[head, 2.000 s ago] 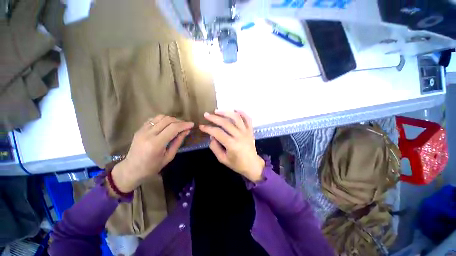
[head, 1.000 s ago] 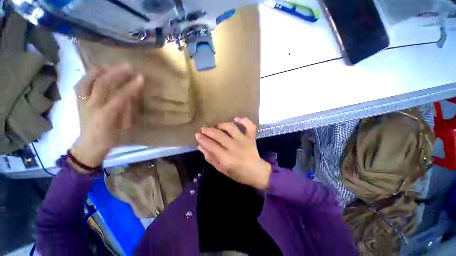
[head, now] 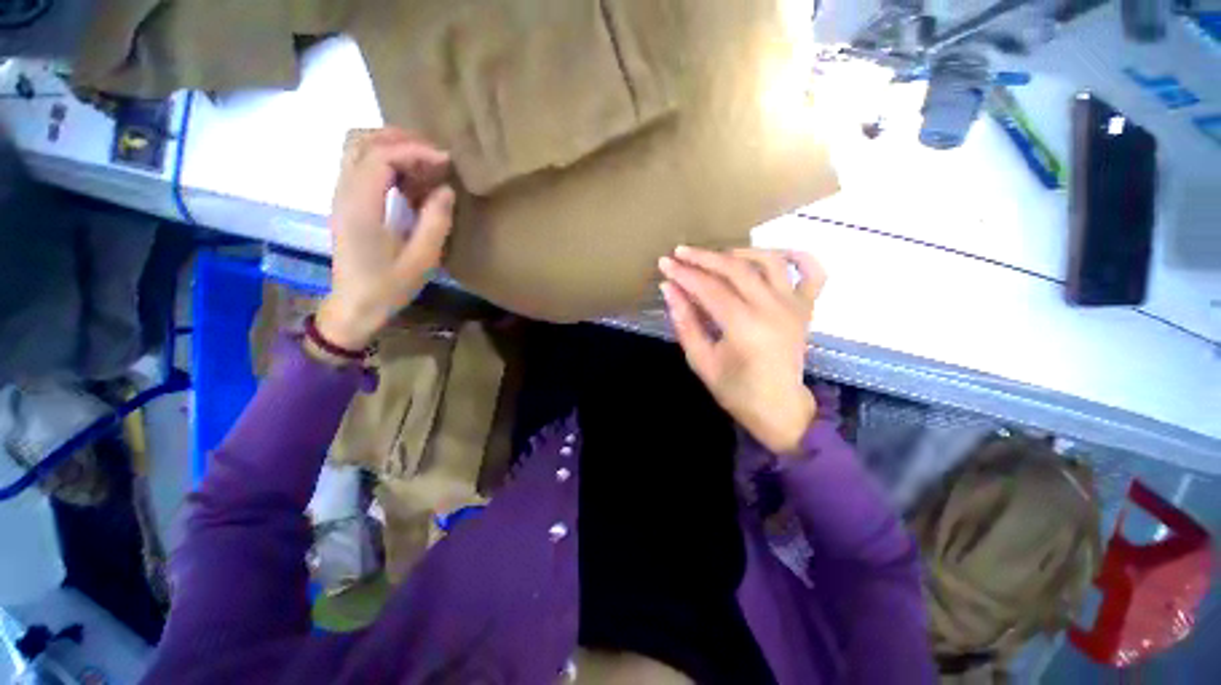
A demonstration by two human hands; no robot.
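Observation:
A khaki-brown garment panel (head: 576, 241) lies on the white table and hangs slightly over its front edge, with a folded, pleated part (head: 536, 94) on top. My left hand (head: 388, 234) is at the panel's left edge, thumb and forefinger apart, with no cloth visible between them. My right hand (head: 743, 321) has its fingertips on the panel's front edge at the right, thumb below. The grey guide (head: 952, 110) and metal parts of the sewing machine are beyond the panel's right side. The needle cannot be made out in the lamp glare.
A smartphone (head: 1111, 201) and a green-blue tool (head: 1028, 141) lie right of the machine parts. More brown cloth (head: 201, 47) is at the back left. Brown bundles (head: 1011, 535) (head: 415, 402) are below the table edge. A red plastic stool (head: 1145, 582) stands at the lower right.
The view has shifted right. The panel's folded part is turned and lies farther back, with the curved edge now towards me. My left hand has left the cloth's top and is at its left edge.

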